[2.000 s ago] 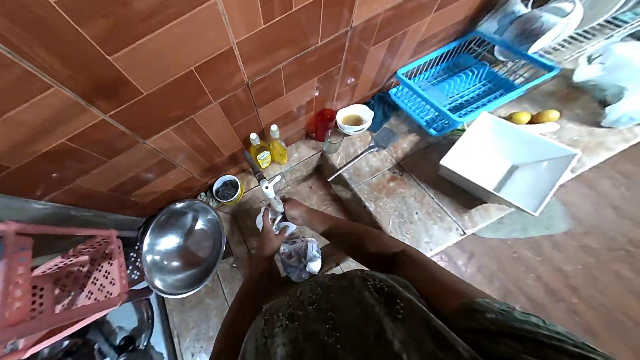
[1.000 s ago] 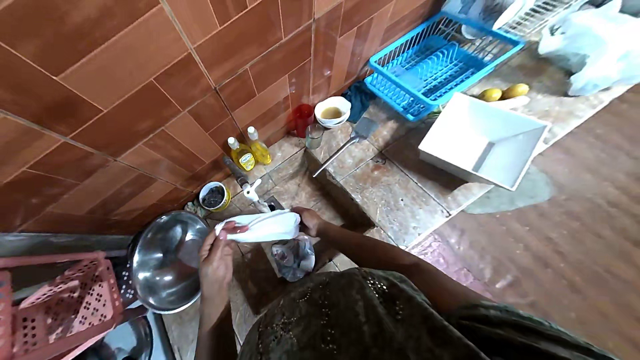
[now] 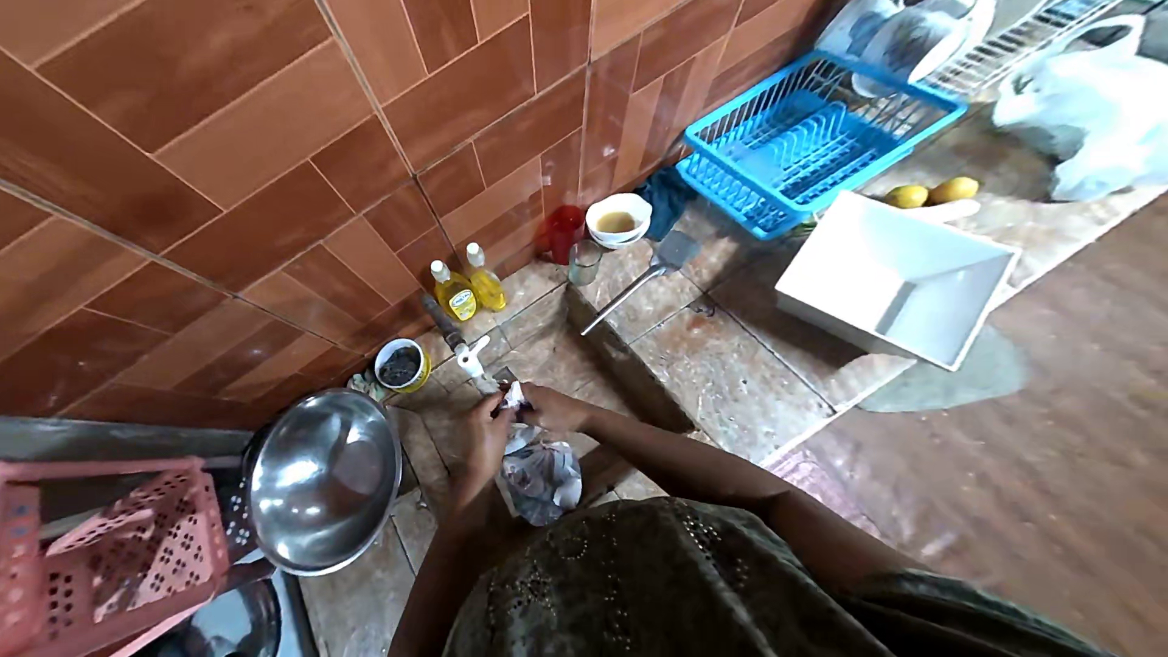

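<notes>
Over the tiled sink [image 3: 547, 351], my left hand [image 3: 485, 429] and my right hand [image 3: 552, 408] are close together just below the white tap [image 3: 472, 358]. Both hold a small white item [image 3: 515, 396], with something dark at the left fingers; most of it is hidden by the hands. A crumpled translucent plastic bag [image 3: 543, 479] lies directly below the hands, near my clothing. Two bottles of yellow liquid [image 3: 456, 294] stand behind the tap against the wall.
At left are a steel bowl [image 3: 324, 482], a pink plastic basket [image 3: 137, 557] and a small tub [image 3: 401, 365]. Rightward are a spatula [image 3: 630, 283], stacked white bowls [image 3: 620, 220], a glass [image 3: 585, 262], a blue dish rack [image 3: 776, 155] and a white rectangular basin [image 3: 890, 274].
One second ago a long white item was stretched between my hands, with the left hand further left. Now the hands are together beneath the tap and the white item looks bunched.
</notes>
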